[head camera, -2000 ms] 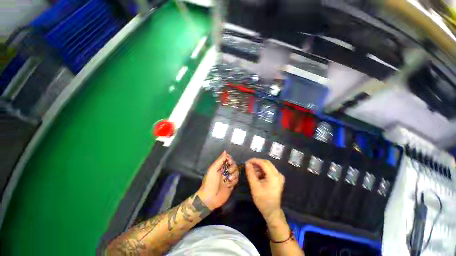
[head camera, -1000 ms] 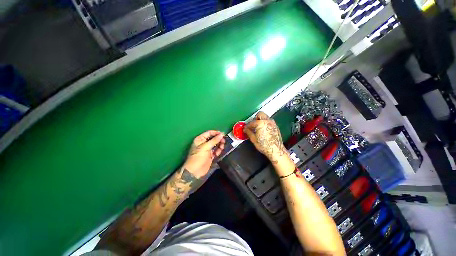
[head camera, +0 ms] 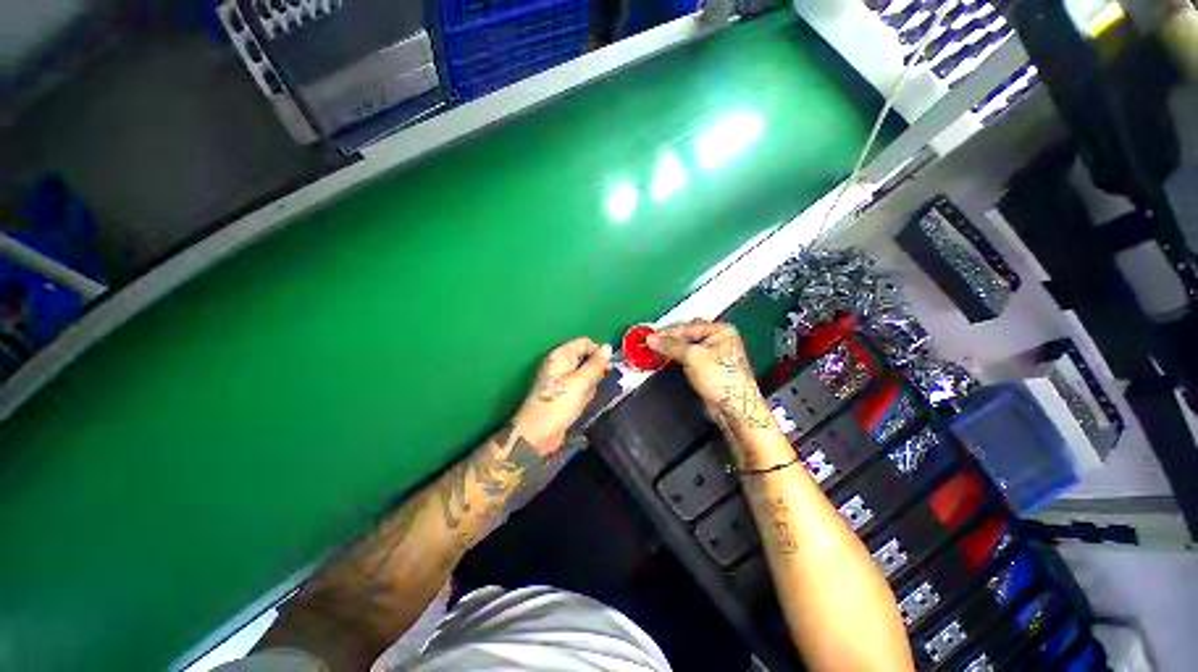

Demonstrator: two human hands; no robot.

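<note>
A small round bright-red pot sits on the white edge rail of the green belt. My right hand is at the pot's right side, with its fingertips pinched over the opening; whether they hold anything is too small to tell. My left hand is just left of the pot, with thumb and finger pinched at a tiny item that is too small to identify. Black housings lie in a row at the right, several with a silver metal plate on them. My right forearm covers part of the row.
The green belt runs along the left. Jumbled metal fittings, red bins, blue bins and an open blue tray lie behind the housings. Black-edged hardware boxes stand at the right. Blue crates are across the belt.
From the housings, the view has turned to the belt and both hands have moved to the red pot. Over the last second, my right fingertips have lowered from above the pot to its opening.
</note>
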